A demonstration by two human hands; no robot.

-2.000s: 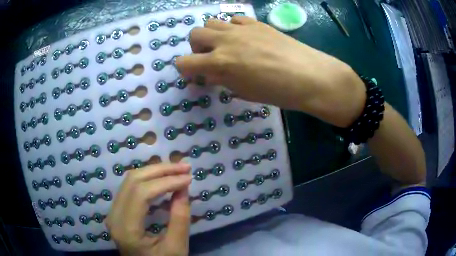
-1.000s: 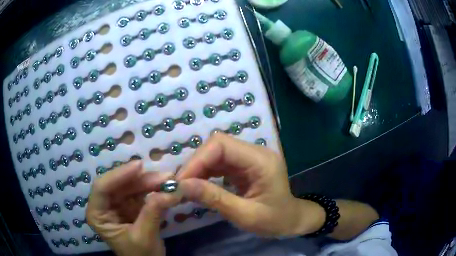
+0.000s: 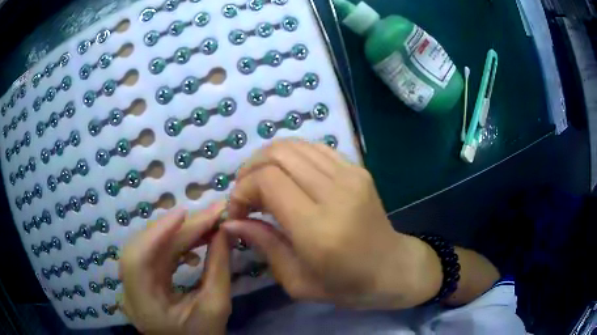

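A white foam tray (image 3: 157, 124) with rows of slots holds small shiny silver-green round metal pieces, mostly three to a slot; several slots have an empty brown place. My left hand (image 3: 177, 268) and my right hand (image 3: 321, 222) meet fingertip to fingertip over the lower middle of the tray. A small piece (image 3: 224, 214) is pinched between the fingertips, almost wholly hidden by them. The fingers also cover part of the slots below.
Right of the tray on the dark green bench lie a green squeeze bottle (image 3: 412, 64) with a white cap, a thin swab (image 3: 465, 105) and a teal-handled tool (image 3: 480, 108). Slim metal tweezers (image 3: 345, 78) lie along the tray's right edge.
My right hand has come down from the tray's upper part to meet my left hand. Since one second ago, the piece has become mostly hidden between the fingertips. The view has shifted.
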